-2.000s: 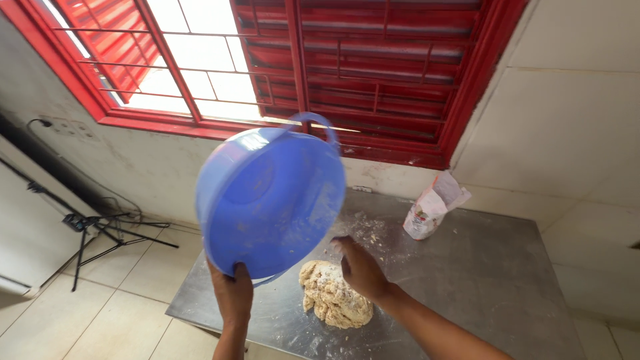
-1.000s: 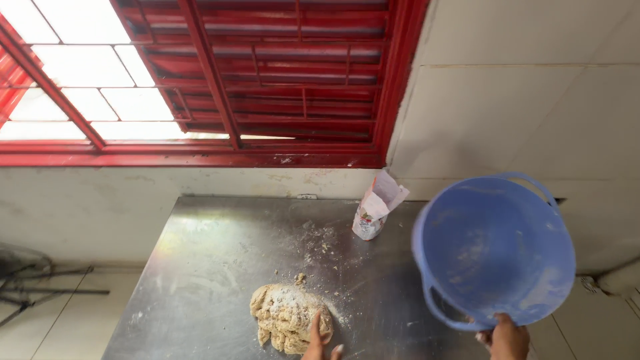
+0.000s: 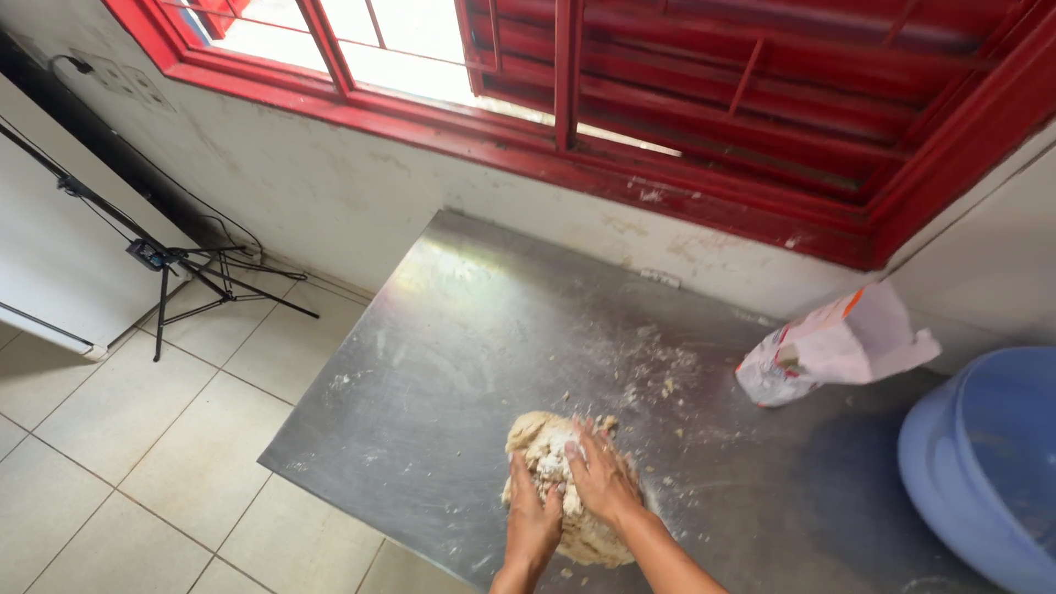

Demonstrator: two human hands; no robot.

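Note:
A rough lump of dough (image 3: pixel 549 450), dusted with white flour, lies on the metal table (image 3: pixel 396 412) near its front edge. My left hand (image 3: pixel 532 516) rests against the dough's near left side, fingers pointing away from me. On the dough's right and upper side lies my right hand (image 3: pixel 604 477), its fingers spread over the surface. Both palms touch the dough; neither hand is closed around it. Loose flour and crumbs (image 3: pixel 660 367) are scattered beyond and to the right of it.
At the right edge stands a blue plastic tub (image 3: pixel 940 462), partly out of view. An opened paper flour bag (image 3: pixel 813 351) stands near the wall. A red barred window (image 3: pixel 569 82) is above the table. A black tripod (image 3: pixel 206 276) stands on the tiled floor at left.
The blue tub, first held tilted over the table and then off to the right, has been let go at the right. Both hands are now on the dough. The view has shifted.

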